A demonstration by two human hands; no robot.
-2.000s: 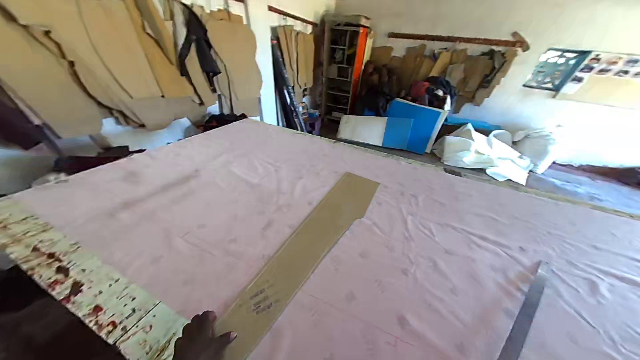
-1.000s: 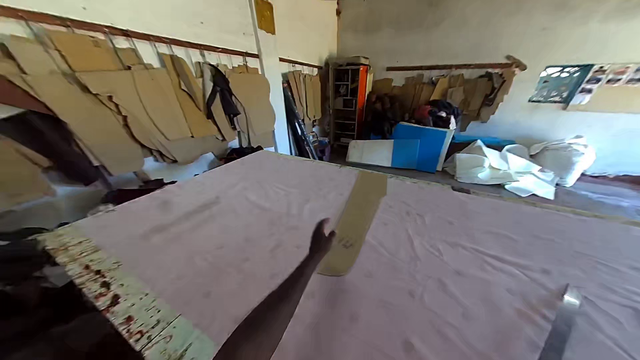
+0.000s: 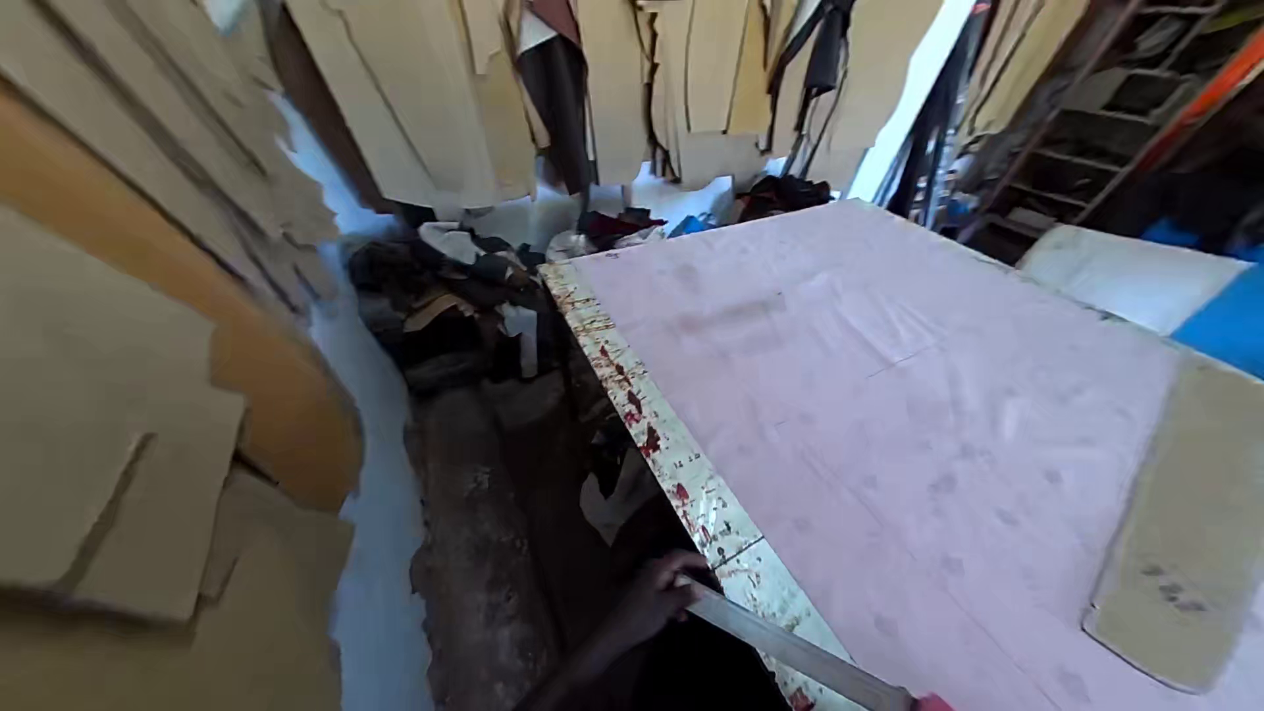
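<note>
My left hand [image 3: 664, 594] grips the near end of a long flat straightedge [image 3: 790, 647], beside the table's paint-spotted edge [image 3: 681, 469]. The straightedge slants down to the right across that edge and over the pink fabric [image 3: 869, 415] on the table. At its lower end a small red thing [image 3: 931, 703] is cut off by the bottom of the view; I cannot tell what it is. A long brown cardboard pattern piece [image 3: 1180, 533] with rounded corners and handwriting lies on the fabric at the right. My right hand is not in view.
Cardboard patterns [image 3: 691, 69] hang along the far wall, and more cardboard sheets [image 3: 109, 415] stand at the left. Dark cloth scraps [image 3: 464, 286] are heaped on the floor beyond the table's left corner. A shelf rack [image 3: 1106, 128] stands at the far right.
My left hand has left the cardboard piece and now holds a straightedge; one lay on the fabric at the right before. Between the earlier frames the cardboard piece moved away from me. The view has swung left.
</note>
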